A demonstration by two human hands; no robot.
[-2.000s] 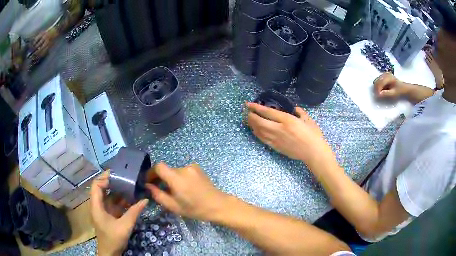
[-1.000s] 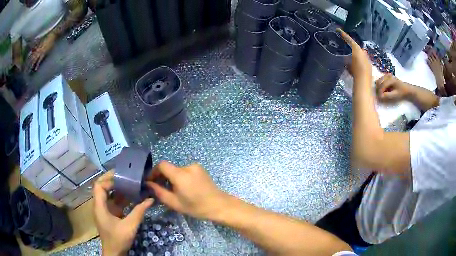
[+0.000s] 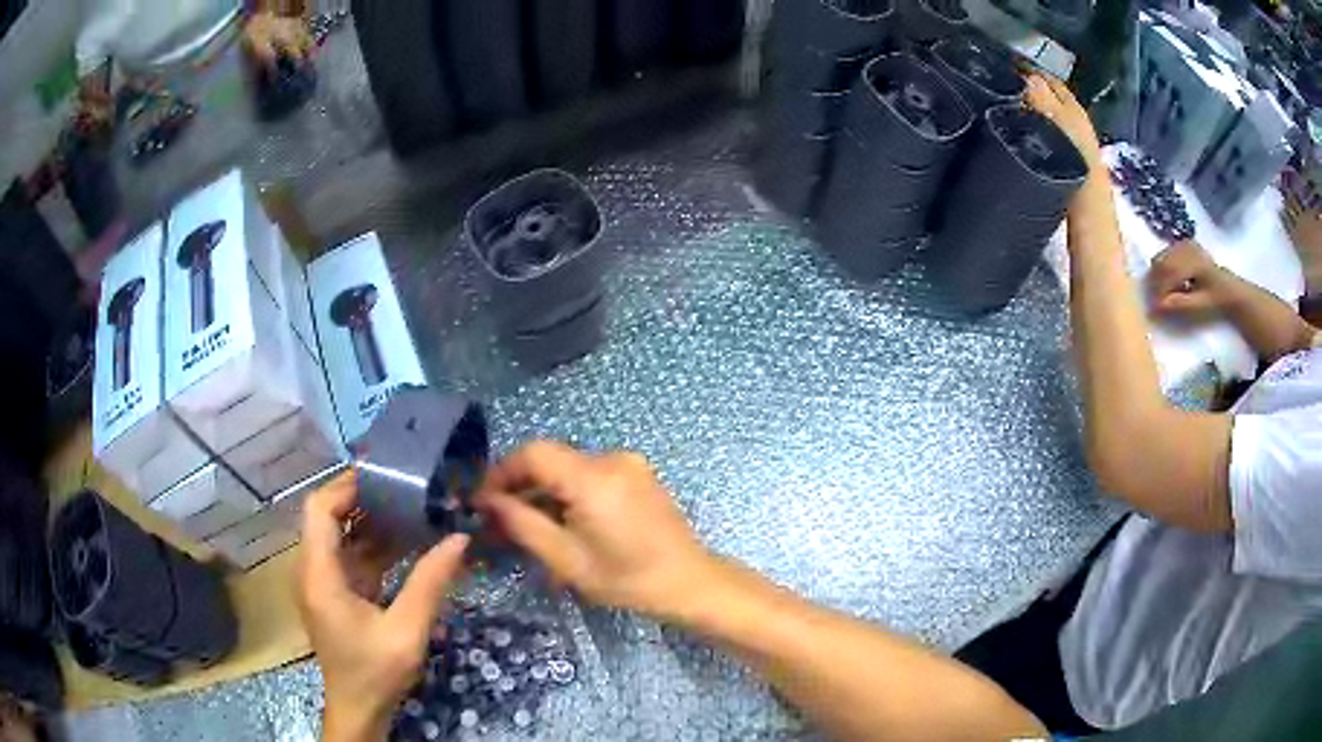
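My left hand (image 3: 370, 616) holds a dark grey plastic housing (image 3: 399, 461) from the left and below, tilted with its open end facing right. My right hand (image 3: 616, 522) is at the open end with thumb and forefinger pinched together; a small dark piece seems to show at the fingertips, but it is blurred. The inside of the housing is mostly hidden in shadow. A pile of small inserts (image 3: 493, 674), dark with pale round centres, lies just below the housing, partly behind my left hand.
Product boxes (image 3: 210, 341) stand at left beside housings (image 3: 138, 580) on cardboard (image 3: 276, 652). A short housing stack (image 3: 537, 268) stands beyond on bubble wrap (image 3: 812, 478). Taller housing stacks (image 3: 892, 174) stand at back right. A neighbour's arm (image 3: 1124, 348) reaches to them.
The view has shifted, so the bench things sit further right. The neighbour's arm has moved from the near bench to the back stacks. My left hand still holds the housing; my right fingertips stay at its opening.
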